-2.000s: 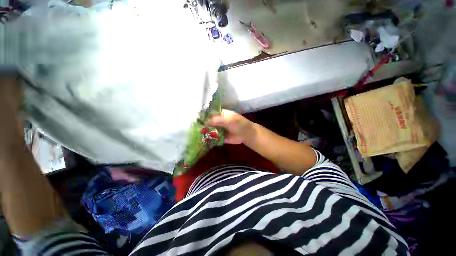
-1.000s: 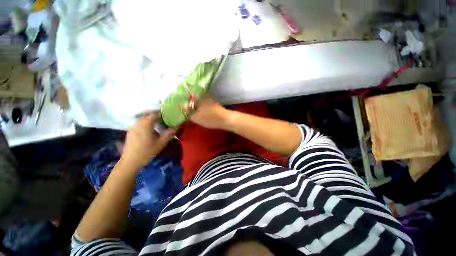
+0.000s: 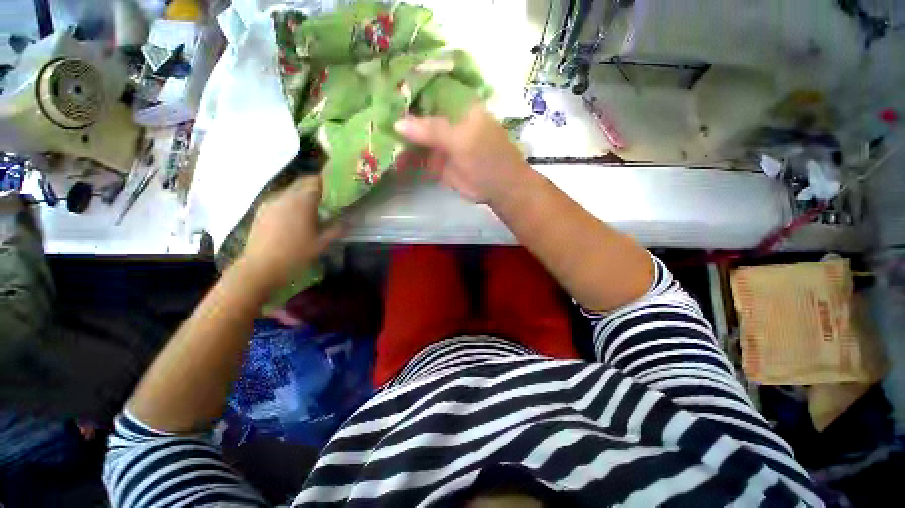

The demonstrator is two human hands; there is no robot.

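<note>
The green floral fabric [image 3: 347, 109] with red flowers lies bunched over the front of the white table, its printed side up. Its pale side [image 3: 243, 129] shows at the left and hangs over the table's edge. My right hand [image 3: 466, 149] pinches the fabric at its right part, above the table edge. My left hand [image 3: 288, 233] is blurred and holds the fabric's lower left part at the table edge; its fingertips are partly hidden. A green end hangs below my left hand.
Pink-handled snips [image 3: 603, 124] and small purple items [image 3: 539, 103] lie on the machine bed. A beige machine [image 3: 74, 99] stands at far left. A tan paper bag [image 3: 799, 322] hangs at right. A red strip [image 3: 784, 233] is at the table's right end. Blue fabric [image 3: 298, 382] lies below left.
The fabric has turned from mostly pale side up to green print up, bunched smaller. Both hands have moved up toward the table. The view has shifted, showing more of the table and machine.
</note>
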